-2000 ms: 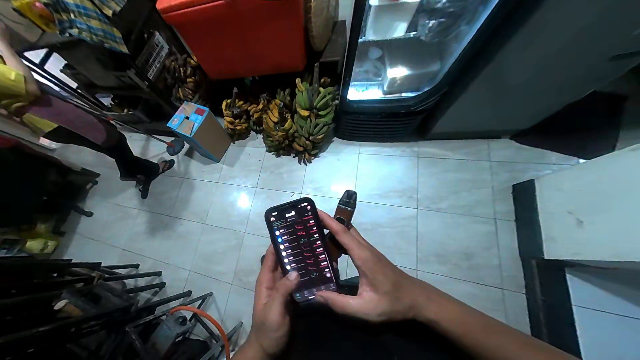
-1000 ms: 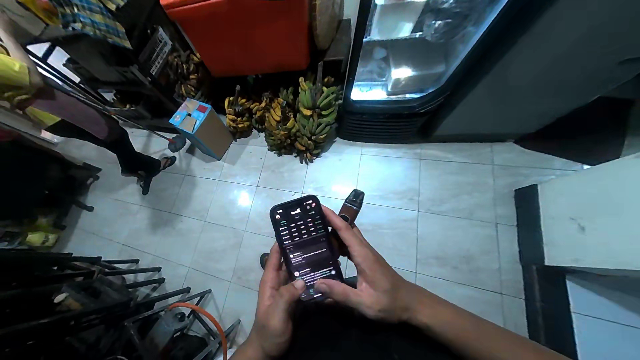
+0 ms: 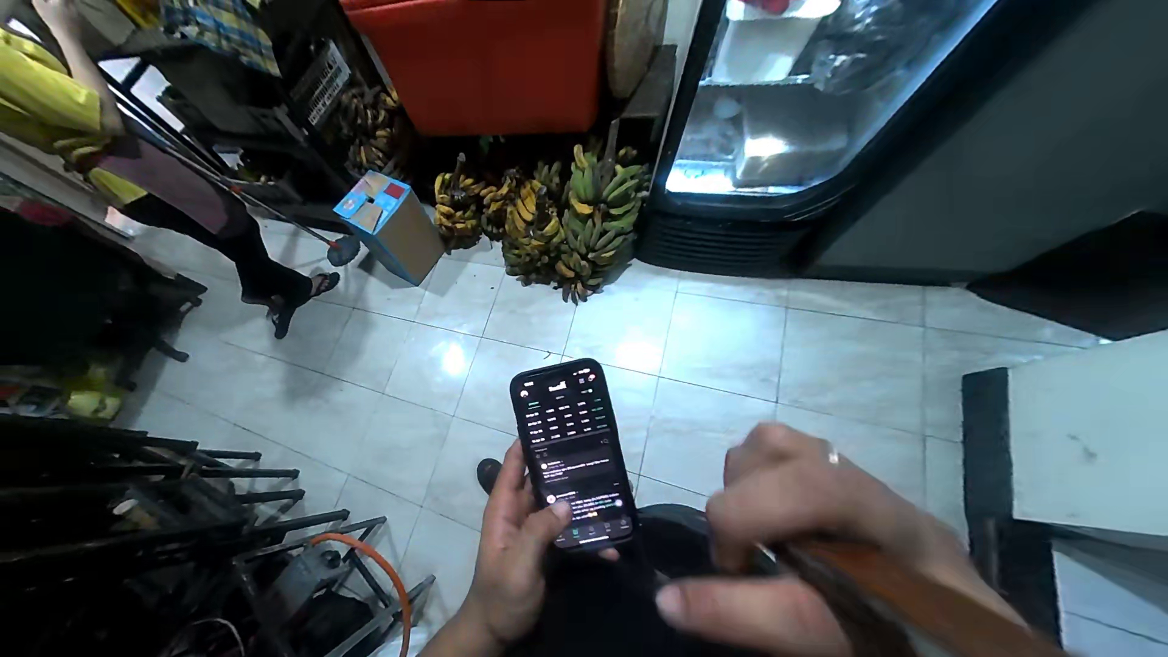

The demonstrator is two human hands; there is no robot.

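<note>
A black smartphone (image 3: pixel 577 456) with a lit, dark screen lies in my left hand (image 3: pixel 516 552), its thumb over the lower left of the screen. My right hand (image 3: pixel 803 529) is apart from the phone, at the lower right, nearer the camera and blurred. A brown, elongated device (image 3: pixel 876 575) rests in the right hand, between the curled fingers and the thumb; part of it is hidden. Below the phone my dark-clothed lap shows.
Banana bunches (image 3: pixel 570 219) and a cardboard box (image 3: pixel 392 228) sit on the tiled floor ahead. A glass-fronted cooler (image 3: pixel 730 242) stands right of them. A person in a yellow top (image 3: pixel 55 91) stands at left. Metal racks (image 3: pixel 164 511) fill the lower left; a white counter (image 3: pixel 1095 429) is at right.
My right hand has left the phone and moved right and nearer the camera with the brown device. My left hand still holds the phone. The screen's content differs from two seconds ago.
</note>
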